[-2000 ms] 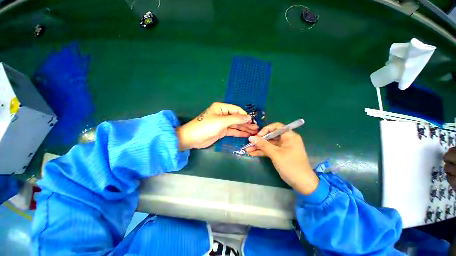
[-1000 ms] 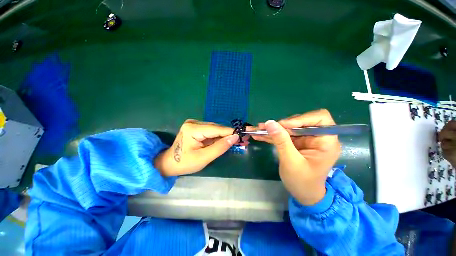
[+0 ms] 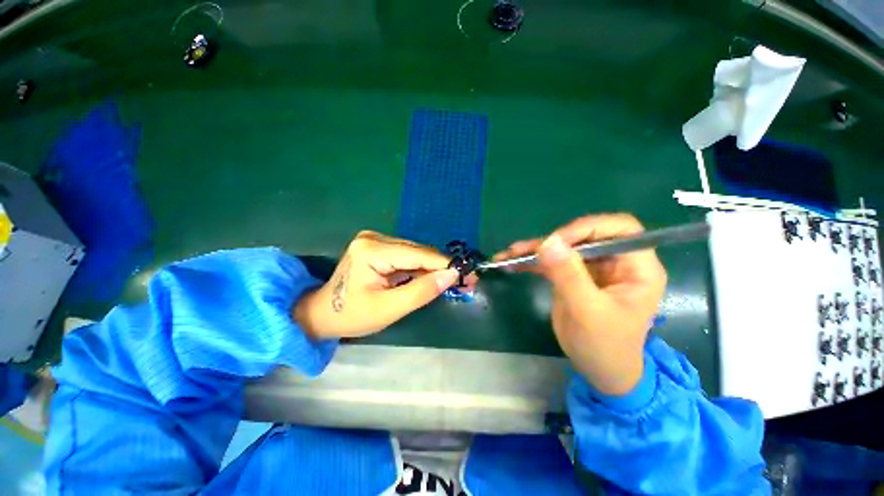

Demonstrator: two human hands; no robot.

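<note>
My left hand [image 3: 373, 286] pinches a small black branched piece [image 3: 463, 262] between its fingertips, over the near end of the blue mat [image 3: 445, 174]. My right hand [image 3: 603, 291] holds silver-grey tweezers [image 3: 630, 242] almost level, their tip pointing left at the right side of the black piece. Whether the tip touches the piece or grips part of it is too small to tell. A tiny shiny speck shows just below the piece at the mat's near end.
A white sheet with rows of black flex parts [image 3: 766, 320] lies at the right, white strips [image 3: 775, 205] along its top. Behind it are a dark blue pad [image 3: 775, 174] and crumpled white paper [image 3: 744, 97]. Black units [image 3: 506, 15] sit on the green belt. A white box [image 3: 34, 266] stands left, by blue cloth [image 3: 97, 199].
The tweezers swung from slanting to nearly level and now meet the black piece from the right. Over the last second my right hand shifted slightly right. Belt units appear further left. A hand at the sheet left view.
</note>
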